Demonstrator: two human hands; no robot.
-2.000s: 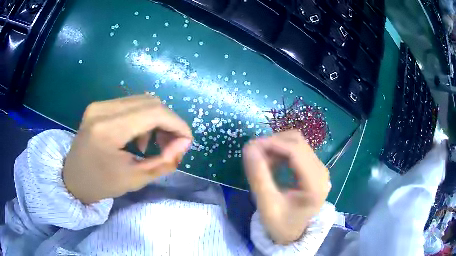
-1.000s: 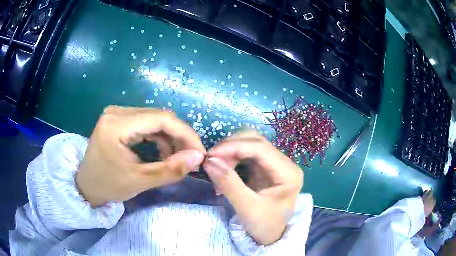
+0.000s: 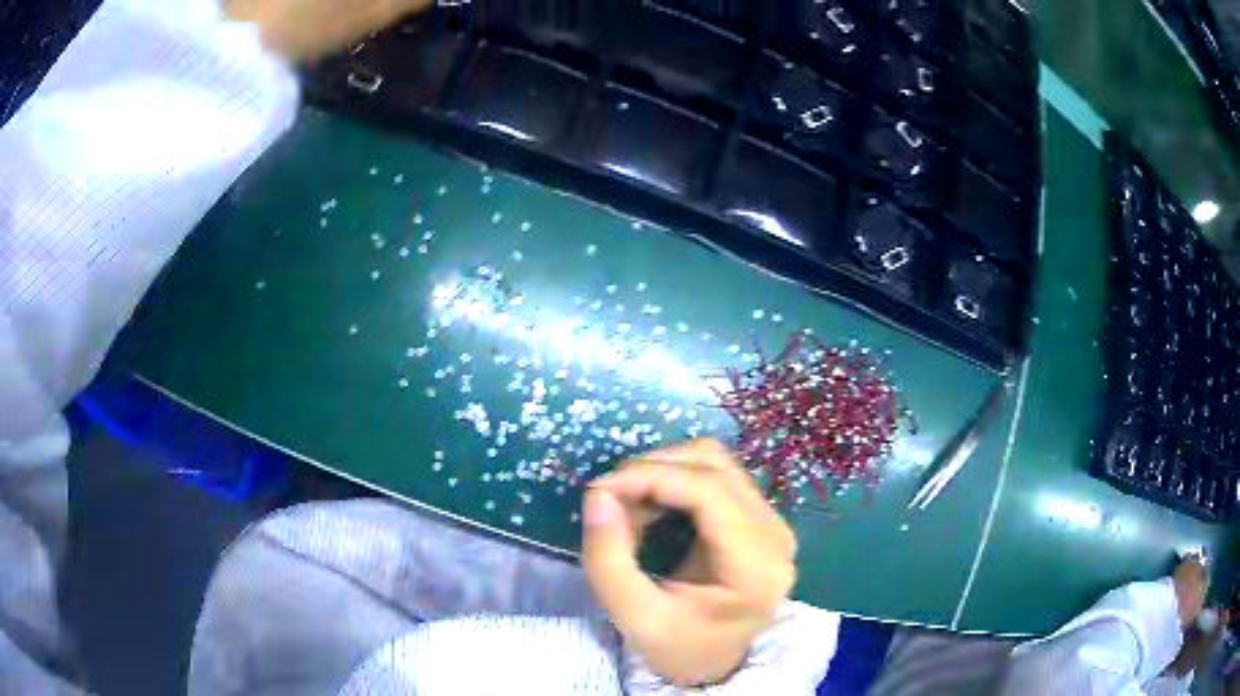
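Note:
My left hand [image 3: 326, 21] is at the top left over the black blister tray. Its fingers are cut off by the upper edge, so any hold is hidden. My right hand [image 3: 694, 558] is over the near edge of the green mat, thumb and forefinger bent towards each other in a ring. A thin reddish trace shows beside its fingertips; I cannot tell if it is held. A tangled red-dark pile of wired components [image 3: 816, 415] lies just beyond that hand. Small pale pieces [image 3: 544, 415] are scattered over the mat [image 3: 299, 367], left of the pile.
The glossy black blister tray [image 3: 653, 136] lies along the far side, with housings bearing bright outlines in some pockets. Tweezers [image 3: 959, 449] lie right of the pile. Another black tray [image 3: 1169, 354] is further right. Another person's hand [image 3: 1190, 592] and pale sleeve show at the lower right.
My hands were together at the fingertips a second ago. My left hand has moved up and left to the tray. My right hand stays near the mat's front edge. The view has shifted.

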